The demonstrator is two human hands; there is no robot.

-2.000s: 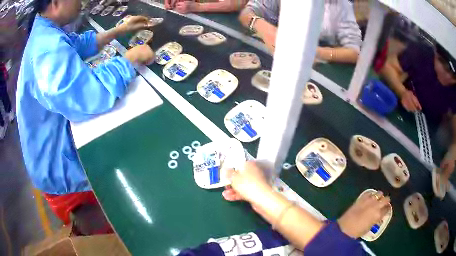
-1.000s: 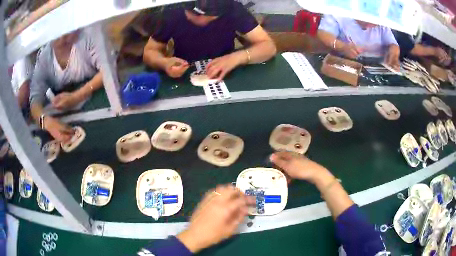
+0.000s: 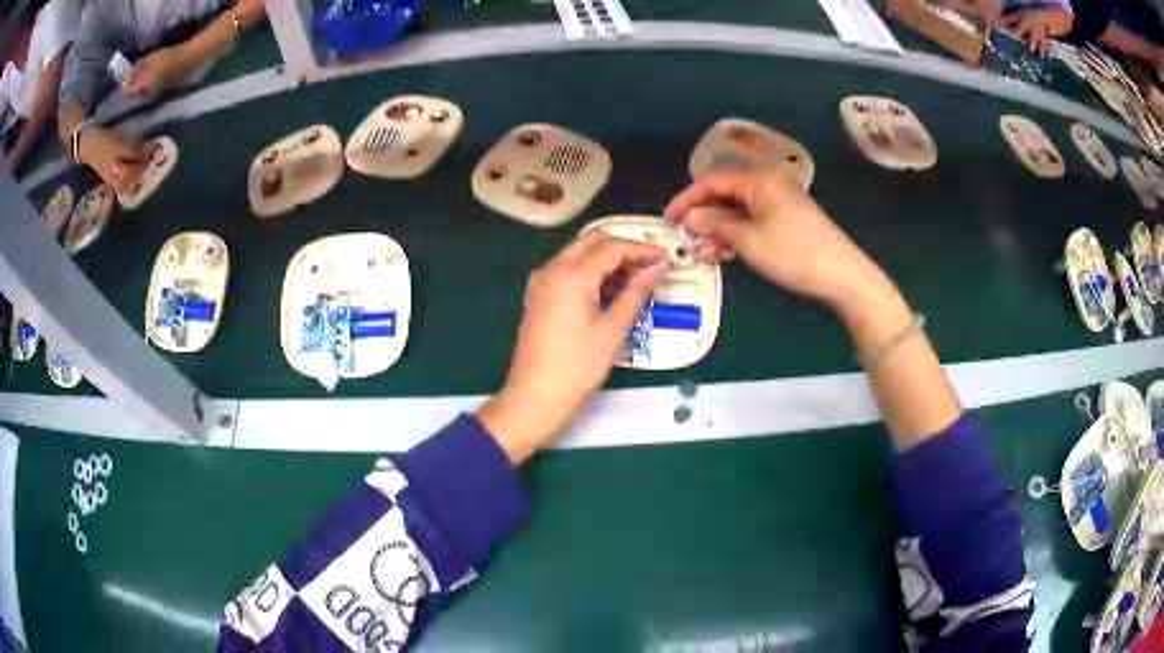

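Note:
A cream back shell (image 3: 689, 347) lies open side up on the dark green belt, with a light blue board and a darker blue battery (image 3: 677, 316) inside. My left hand (image 3: 574, 325) is over the shell's left side, with thumb and forefinger pinched together near its top. My right hand (image 3: 779, 242) is at the shell's upper right, its fingertips close to the left ones. A tiny pale piece shows between the fingertips; it is too small to name, and I cannot tell which hand grips it.
Two more back shells (image 3: 345, 253) lie to the left. Front shells (image 3: 541, 172) line the belt behind. Filled shells (image 3: 1089, 478) pile at the right. Small rings (image 3: 89, 495) lie on the near bench at left. A metal rail (image 3: 536, 425) crosses in front. A coworker's hand (image 3: 115, 160) is at upper left.
The view has tilted down. My right hand has come from behind the shell to its upper right, and my left hand has moved up, so the fingertips of both now meet over its top.

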